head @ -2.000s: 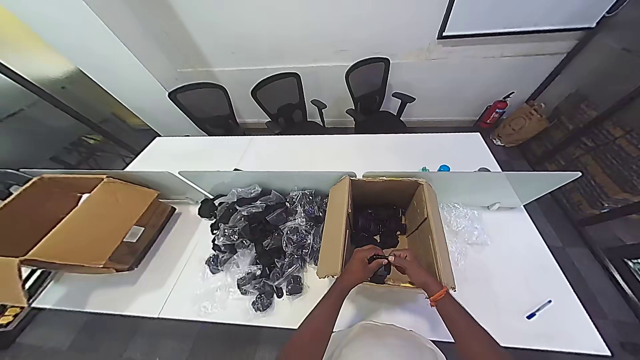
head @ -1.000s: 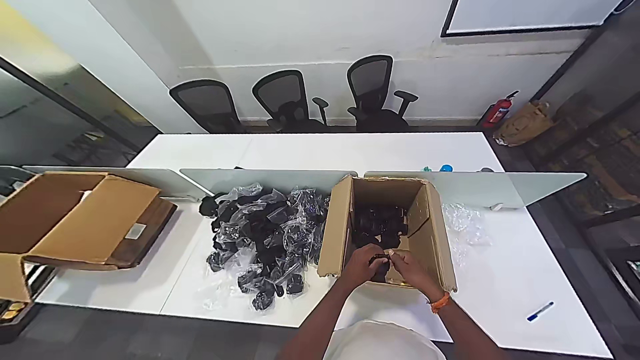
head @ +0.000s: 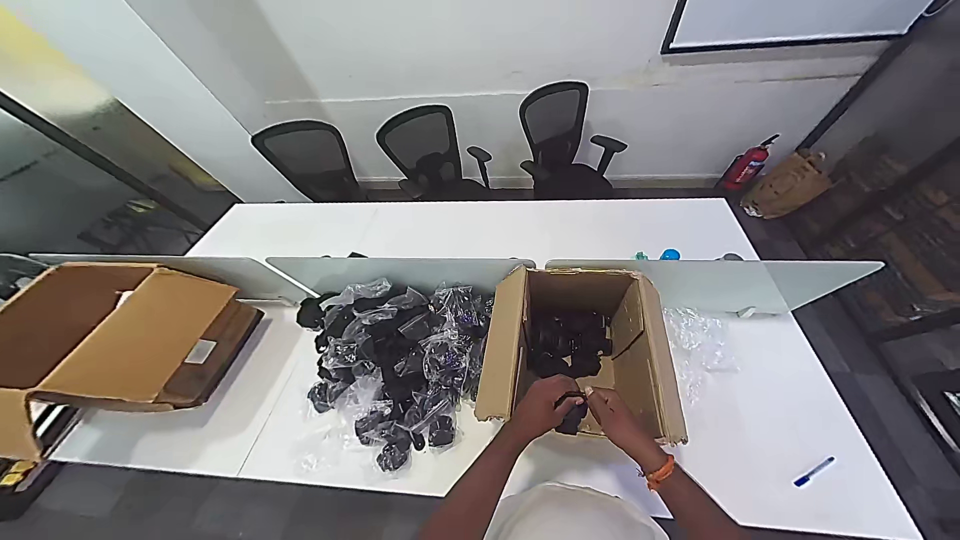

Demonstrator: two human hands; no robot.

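An open cardboard box (head: 654, 360) stands on the white table, with several black items (head: 570, 337) lying inside it. Over its near edge, my left hand (head: 549, 409) is closed on a small black item (head: 571, 418) that hangs below the fingers. My right hand (head: 615, 420), with an orange band at the wrist, pinches the top of the same item, and the fingertips of both hands nearly meet. What exactly the item is cannot be told. Left of the box lies a heap of black items in clear plastic bags (head: 397, 360).
A second open cardboard box (head: 135, 330) sits at the far left. Clear plastic wrap (head: 697, 345) lies right of the nearer box, and a blue pen (head: 814, 471) near the table's right front. Low frosted dividers (head: 832, 281) cross the table behind. Beyond are office chairs (head: 555, 135).
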